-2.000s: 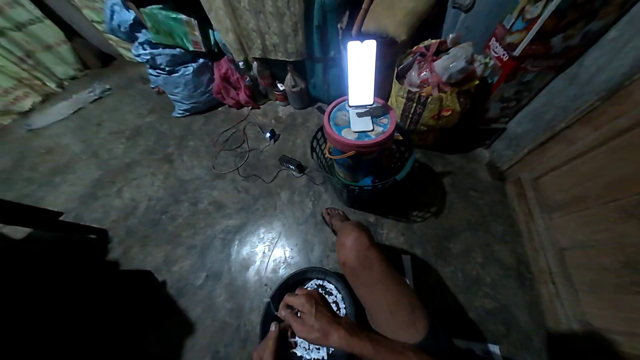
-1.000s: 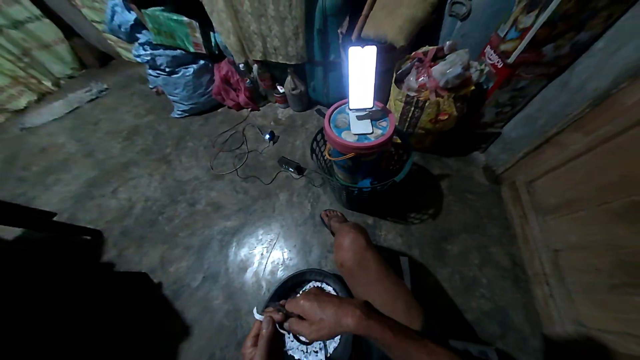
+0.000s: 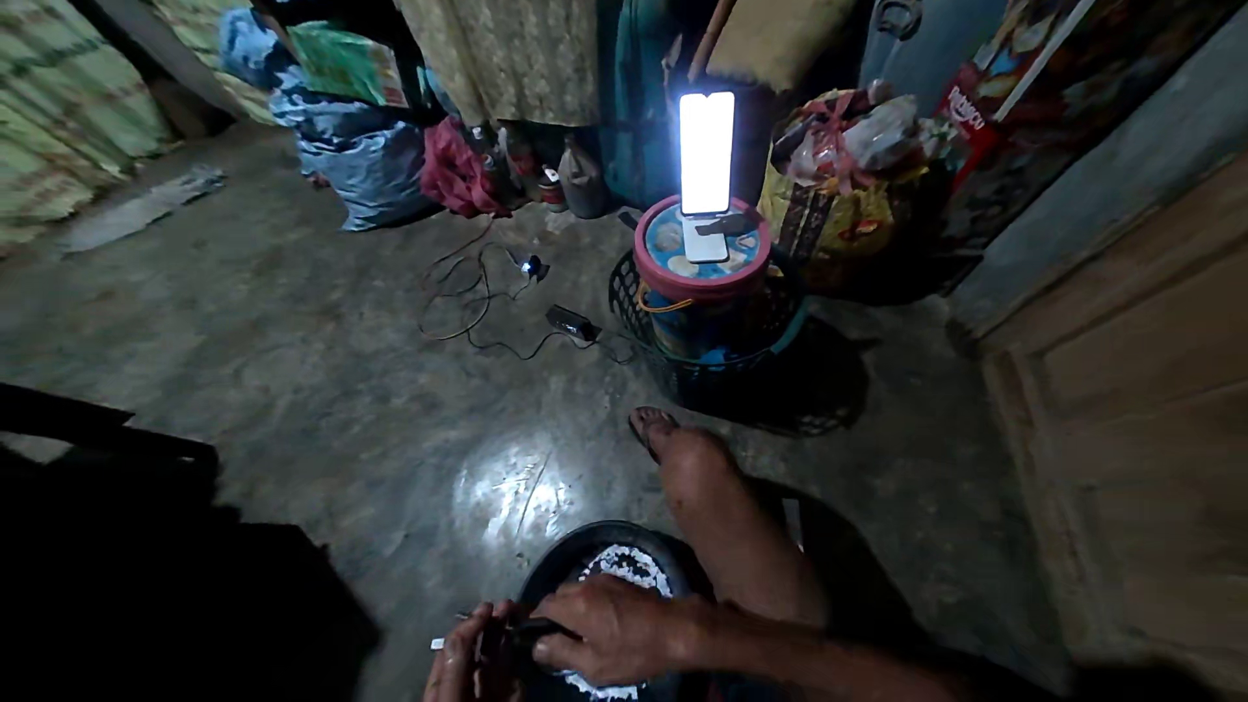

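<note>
A dark round basin (image 3: 546, 556) with small white pieces (image 3: 629, 564) in it stands on the floor at the bottom of the view. Over its middle, my right hand (image 3: 609, 629) is closed on a dark tool handle (image 3: 534, 629); the working end is hidden. My left hand (image 3: 473, 653) is at the basin's left rim, close to the right hand's fingers. A short white strip (image 3: 438, 643) sticks out on the left side of its fingers, which appear to pinch it.
My bare leg (image 3: 731, 517) stretches right of the basin. Ahead, a lit lamp (image 3: 707, 156) stands on a pink-rimmed bucket (image 3: 682, 283) inside a plastic basket (image 3: 673, 375). Cables (image 3: 478, 292) and a black adapter (image 3: 572, 323) lie on the floor. Filled bags (image 3: 366, 166) line the back; a wooden door (image 3: 1150, 419) is right.
Both hands have shifted a little at the basin's left side. A longer, curved white strip showed by the left fingers one second ago; now only a short end shows.
</note>
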